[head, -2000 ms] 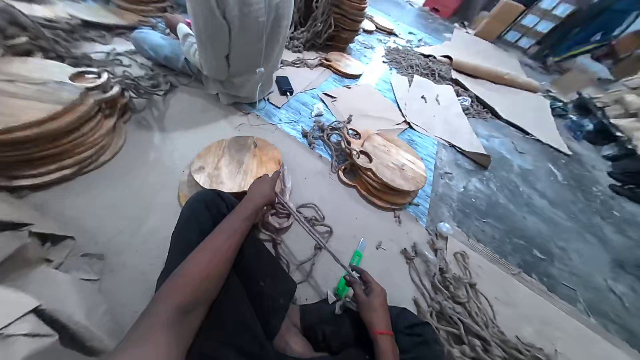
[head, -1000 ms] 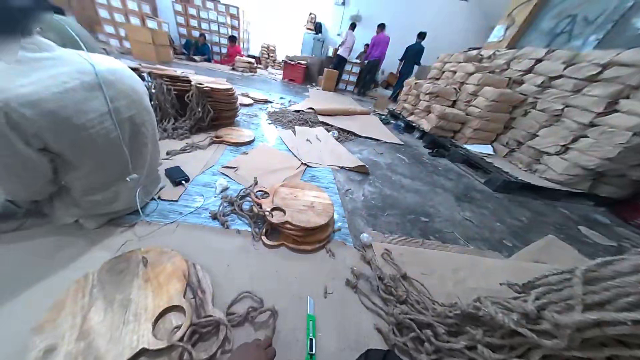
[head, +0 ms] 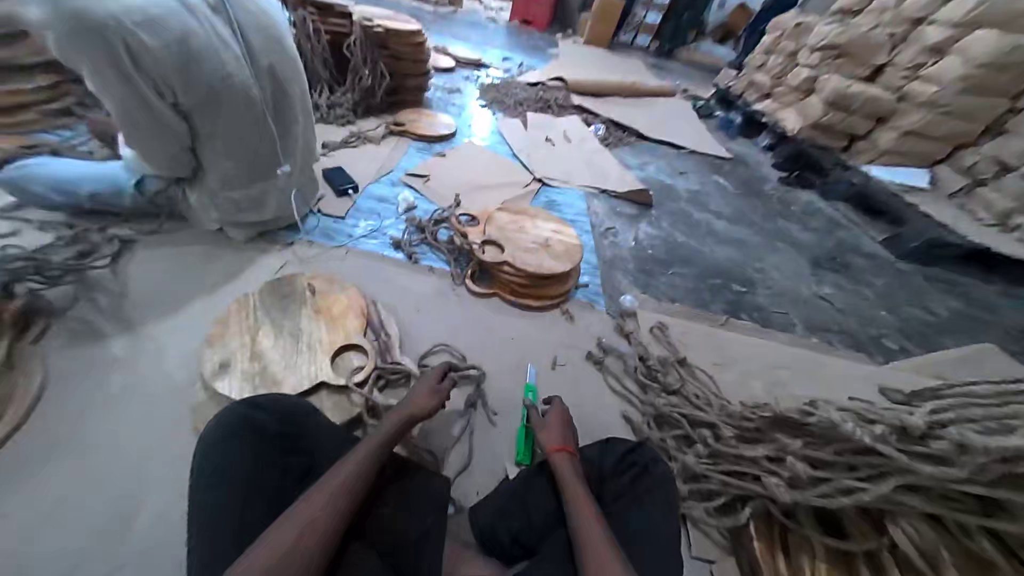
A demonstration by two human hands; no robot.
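Note:
My left hand (head: 432, 392) has its fingers closed on a knotted jute rope (head: 472, 376), just right of a round wooden board (head: 280, 336) with a ring-shaped handle. More rope loops lie around that handle. A green utility knife (head: 525, 432), its blade showing, points away from me in front of my knees. My right hand (head: 554, 424), with a red thread at the wrist, is at the knife's right side, fingertips against its handle; whether it grips the knife cannot be told. Farther forward is a stack of similar boards (head: 532, 248) with ropes on their handles.
A large heap of jute ropes (head: 800, 456) lies at my right. A seated person (head: 232, 120) is at the front left, near a black phone-like device (head: 340, 181). Cardboard sheets (head: 572, 152) lie ahead, and wrapped paper parcels (head: 896, 88) are piled at the far right.
Two seconds ago a rope was stretched between both hands; now only my left hand holds rope, and my right hand is at the knife. The view tilted up and came back down.

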